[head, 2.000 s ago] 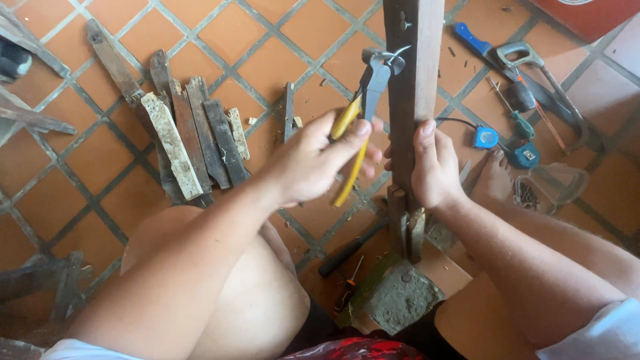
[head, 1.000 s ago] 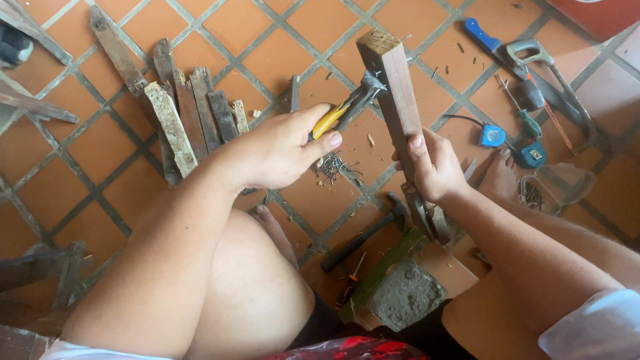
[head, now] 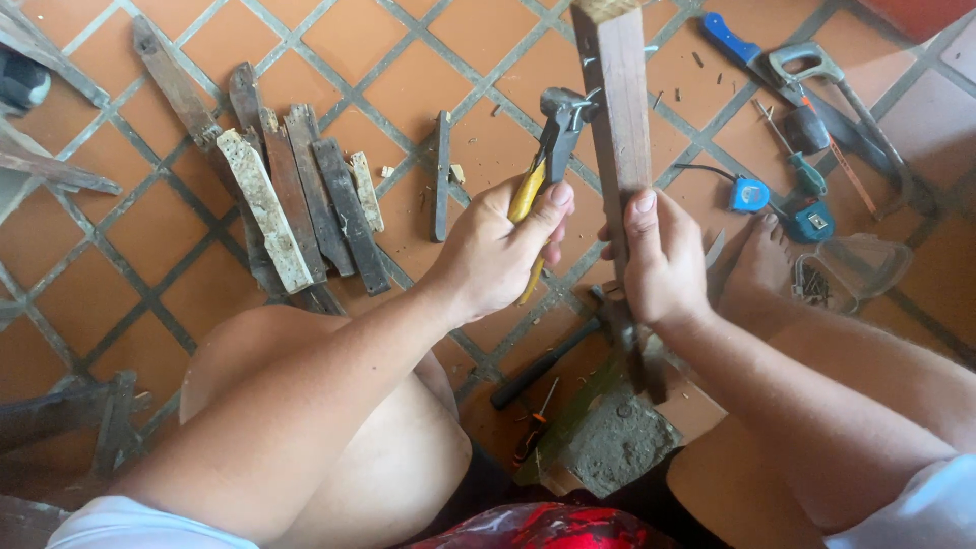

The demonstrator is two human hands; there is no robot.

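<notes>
In my left hand [head: 507, 248] is a pair of end-cutting pincers [head: 560, 137] with yellow handles. Their jaws touch the left side of a squared wooden post [head: 621, 114], at a bent nail [head: 591, 95]. Another nail sticks out near the post's top end. My right hand [head: 662, 255] grips the post around its middle, thumb on the near face. The post's lower end hangs beside a rough concrete block [head: 621, 438]; whether they touch is unclear.
Old wood strips [head: 263, 206] lie at the left. On the right are a blue-handled handsaw [head: 732, 38], a hacksaw [head: 862, 99], a mallet [head: 806, 130], a blue tape measure [head: 749, 195] and a plastic box [head: 862, 267] with nails. A hammer [head: 545, 362] and a screwdriver [head: 534, 427] lie near the block.
The post has changed its tilt between frames; its top end, out of view two seconds ago, shows now. The pincers have moved along the post, and both hands have kept their holds.
</notes>
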